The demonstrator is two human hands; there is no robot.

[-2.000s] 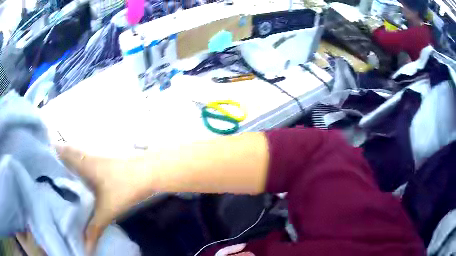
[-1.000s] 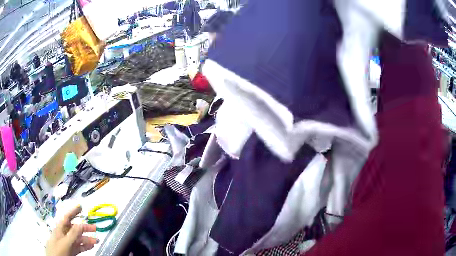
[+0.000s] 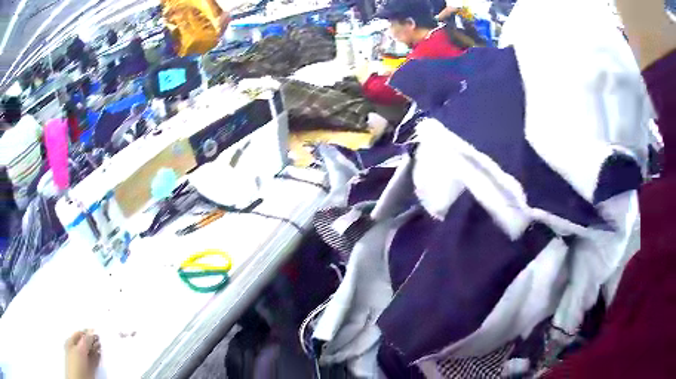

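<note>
Large navy and pale grey-white cloth panels (image 3: pixel 474 274) lie in a crumpled heap to the right of the sewing table, with a pale panel raised at the upper right. My right forearm reaches up past it at the right edge; the right hand is outside the picture. My left hand (image 3: pixel 83 354) is small and cut off by the bottom edge, over the white table at lower left. Its fingers look curled; nothing clear shows in them. Scissors with yellow and green handles (image 3: pixel 205 271) lie on the table.
The white sewing machine (image 3: pixel 159 174) stands behind the scissors, with a brown cardboard piece and mint-green item on it. An orange and dark tool (image 3: pixel 200 222) lies near its base. A person in a red top (image 3: pixel 437 44) sits beyond the heap.
The view has swung right since the earliest frame. The raised cloth has come down onto the heap and spread rightward. My left hand, open a second ago, now looks curled and sits lower.
</note>
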